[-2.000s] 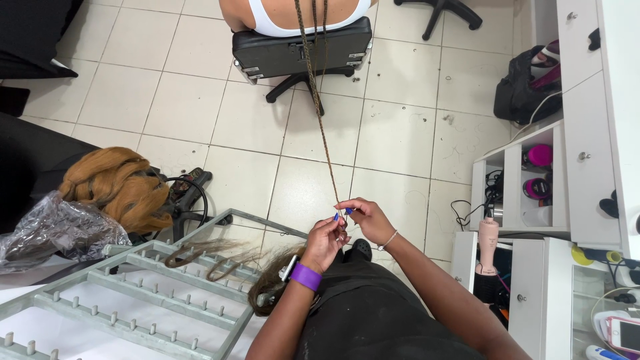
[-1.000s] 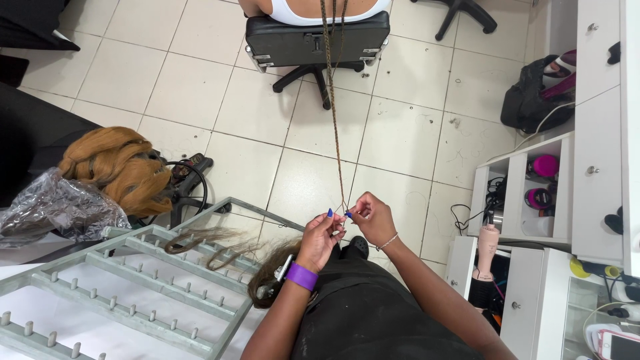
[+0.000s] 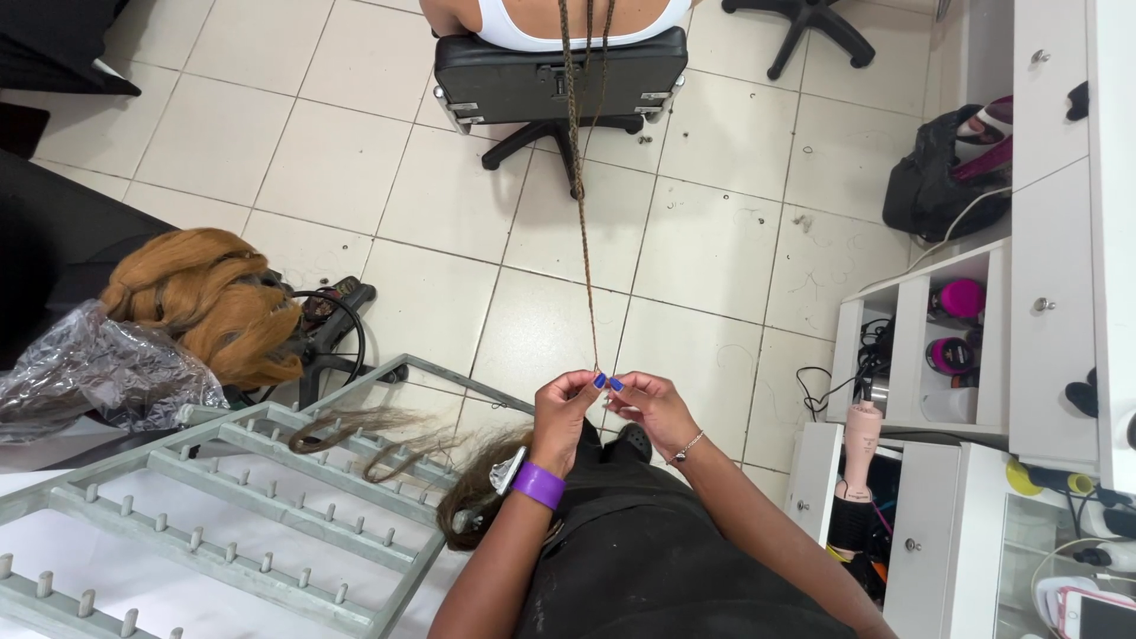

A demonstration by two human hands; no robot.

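Observation:
A long thin brown hair braid (image 3: 581, 213) runs taut from a seated person (image 3: 541, 18) at the top down to my fingertips. My left hand (image 3: 570, 413), with a purple wristband above it, pinches the braid's end. Right beside it, my right hand (image 3: 652, 408) has thumb and forefinger together at the same end; whether it grips a strand is too small to tell. More braids hang behind the person's back. Loose brown hair (image 3: 475, 488) lies by my left forearm, and some strands rest over the grey pegged rack (image 3: 284, 497).
The person sits on a black swivel chair (image 3: 559, 80). Ginger hair (image 3: 209, 302) and clear plastic wrap (image 3: 102, 382) are at left. At right stand white drawers (image 3: 1052, 302), a shelf with pink-lidded jars (image 3: 960, 297), a pink hot-air brush (image 3: 861, 444) and a phone (image 3: 1096, 612).
Both hands stay at the braid's end. The fingertips of my right hand have come closer to those of my left since a second ago.

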